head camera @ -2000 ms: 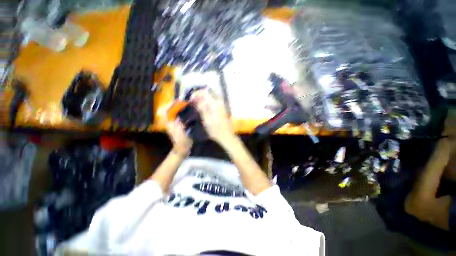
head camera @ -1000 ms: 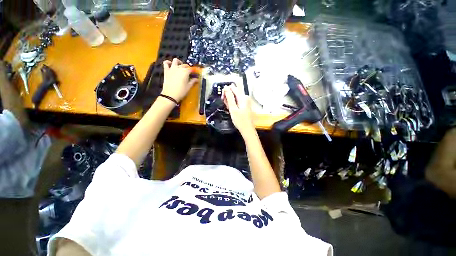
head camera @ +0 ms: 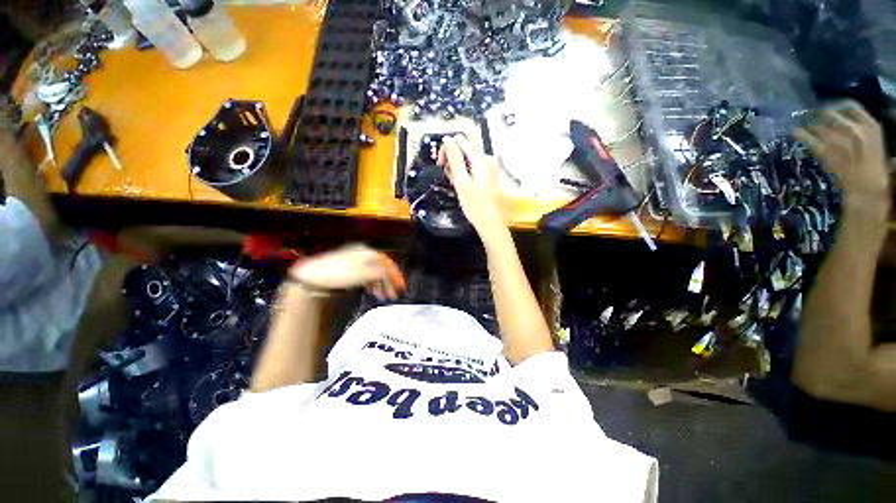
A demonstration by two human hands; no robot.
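Note:
A black housing (head camera: pixel 437 208) lies at the bench's front edge, its rounded end towards me, between two straight black bars. My right hand (head camera: pixel 470 175) is on its upper right part, fingertips down at its inner face; what lies under them is hidden. My left hand (head camera: pixel 349 270) is blurred, off the bench and above my lap, left of the housing. A small orange piece, which looks like the orange-handled tool (head camera: pixel 395 277), shows at its fingers; the rest of it is hidden.
A perforated black tray (head camera: pixel 331 108) and second housing (head camera: pixel 236 157) are left. Small parts (head camera: pixel 457 59) heap behind. A glue gun (head camera: pixel 601 187) and wire harnesses (head camera: pixel 732 187) are right. People's arms show at both sides; stock housings (head camera: pixel 157 290) lie below left.
My left hand has moved from beside the perforated tray down and back towards my body. My right hand stays on the housing. Another person's hand has risen by the harnesses at right.

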